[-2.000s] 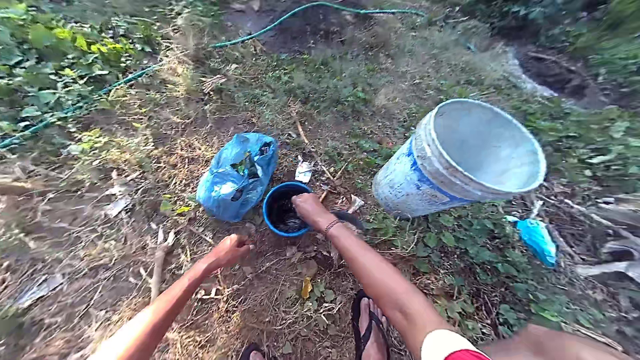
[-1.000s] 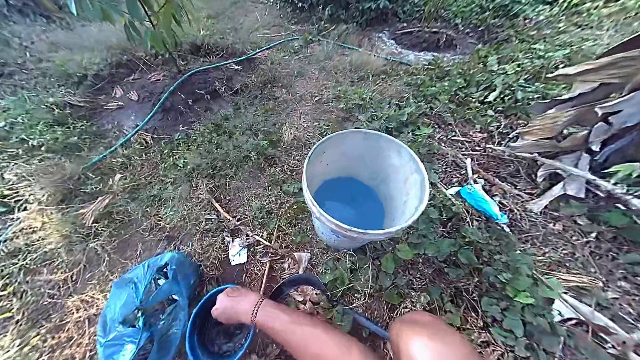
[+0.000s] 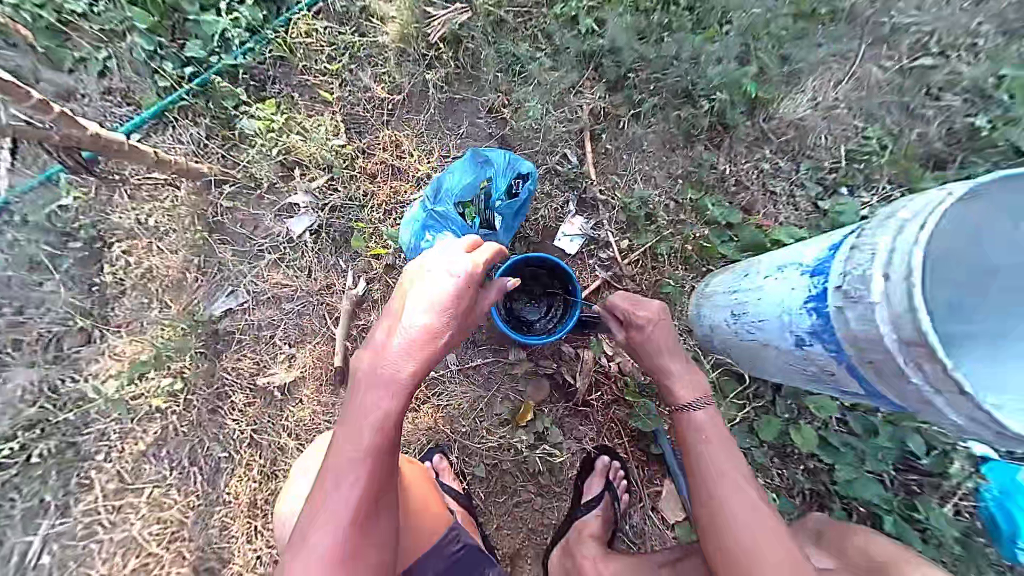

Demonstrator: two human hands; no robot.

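On the ground between my hands stands a small blue-rimmed container with dark, wet-looking contents. My left hand is at its left rim, thumb and fingers close together; whether it grips the rim is hidden. My right hand pinches the end of a thin dark handle, whose other part reaches over the right rim into the container. Just behind the container lies a blue plastic bag with printed packets inside, partly behind my left hand.
A large whitish bucket with blue smears stands at the right. A green hose and a dry branch lie upper left. A short stick is left of my arm. My sandalled feet are below the container.
My left hand, low and apart from the container two seconds ago, is now at its left rim. My right hand has come out of the container to its right side. The view has swung.
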